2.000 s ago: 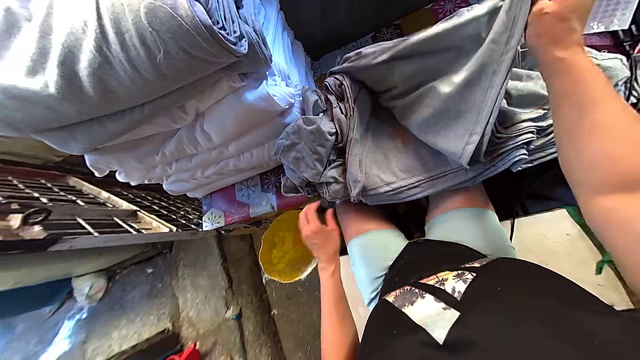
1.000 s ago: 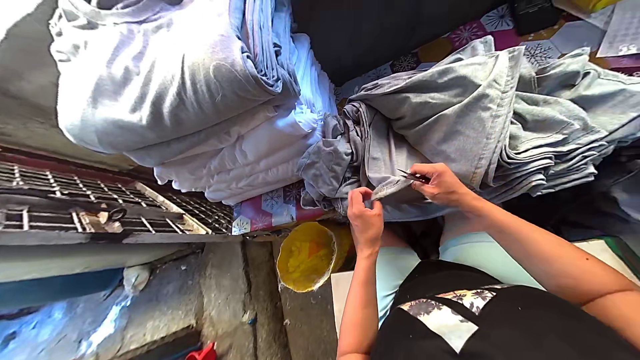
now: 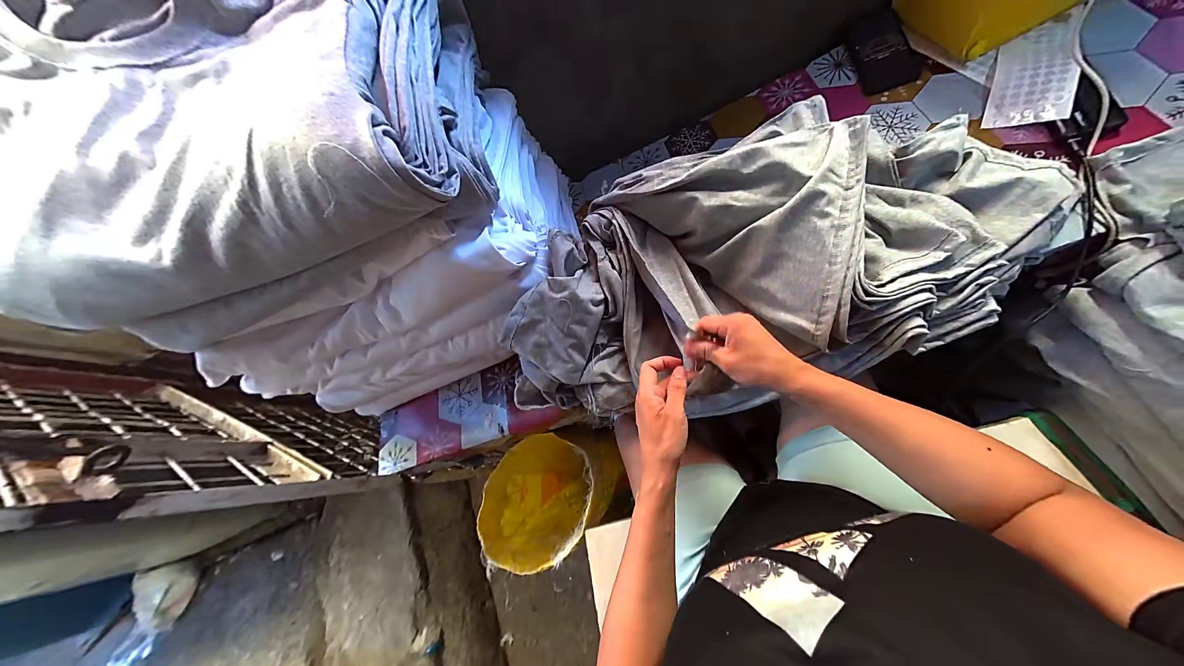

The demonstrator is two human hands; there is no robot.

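A heap of grey fabric garments lies across the table edge above my lap. My left hand pinches the near edge of a grey garment between thumb and fingers. Close beside it, to the right, my right hand is closed at the same cloth edge; it is blurred, and a small dark tool seems to sit in its fingers, largely hidden. Crumpled grey cloth bunches to the left of both hands.
Folded grey and white garments are stacked high at left. A yellow bin stands below the patterned table cover. Cables and a printed sheet lie at upper right. A metal grille is at far left.
My right hand, at the upper right two seconds ago, came down to the near cloth edge beside my left. My left hand rose from beside the yellow bin to the cloth.
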